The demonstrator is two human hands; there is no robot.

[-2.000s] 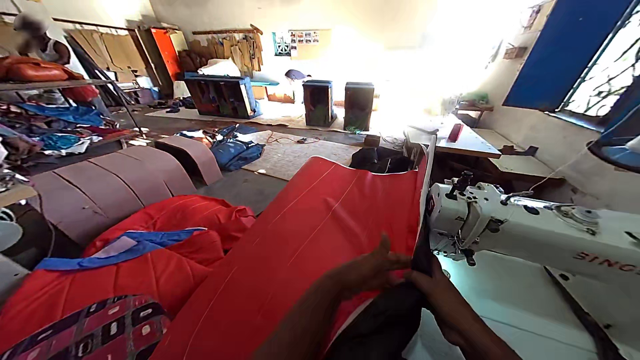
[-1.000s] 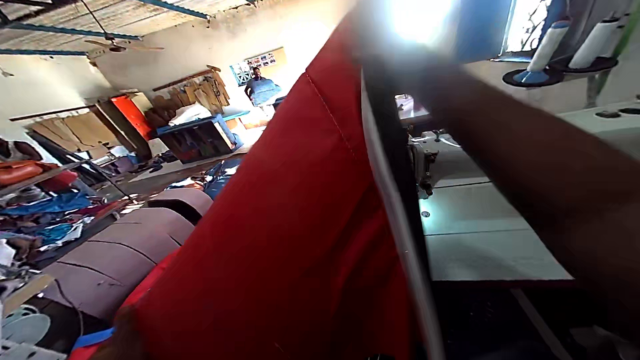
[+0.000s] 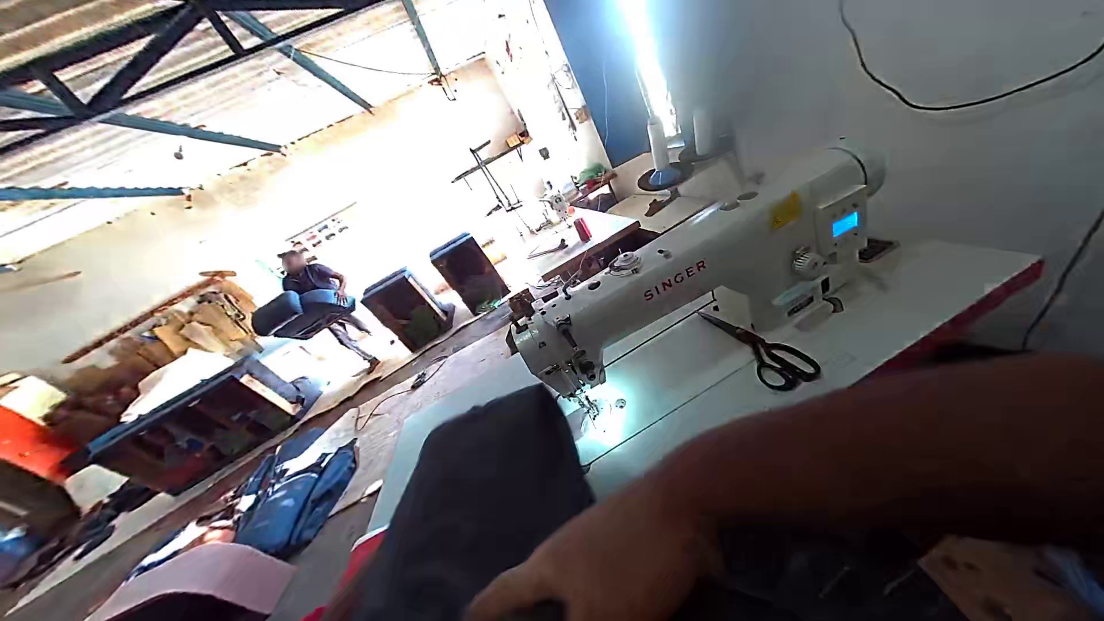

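A white Singer sewing machine point(image 3: 681, 276) stands on its white table point(image 3: 940, 276), its lamp lit at the needle. Scissors with dark handles point(image 3: 763, 349) lie on the table under the machine's arm. In front of the machine head rises a dark piece of material point(image 3: 483, 500). My right hand point(image 3: 604, 561) reaches across from the right and lies by this dark material; its fingers are blurred and cut off by the lower edge, so its hold does not show. My left hand is not in view. A bit of red material point(image 3: 366, 556) shows beside the table's left edge.
Thread cones point(image 3: 660, 151) stand behind the machine. Blue bags or cloth point(image 3: 297, 500) lie on the floor at left. Dark cabinets point(image 3: 407, 309) stand further back, where a person point(image 3: 310, 276) holds a dark padded object. A second white table point(image 3: 595, 237) is beyond the machine.
The large red panel, held up in front of me one second ago, has left most of the view. Dark material now shows before the machine. The view has swung toward the right and tilted.
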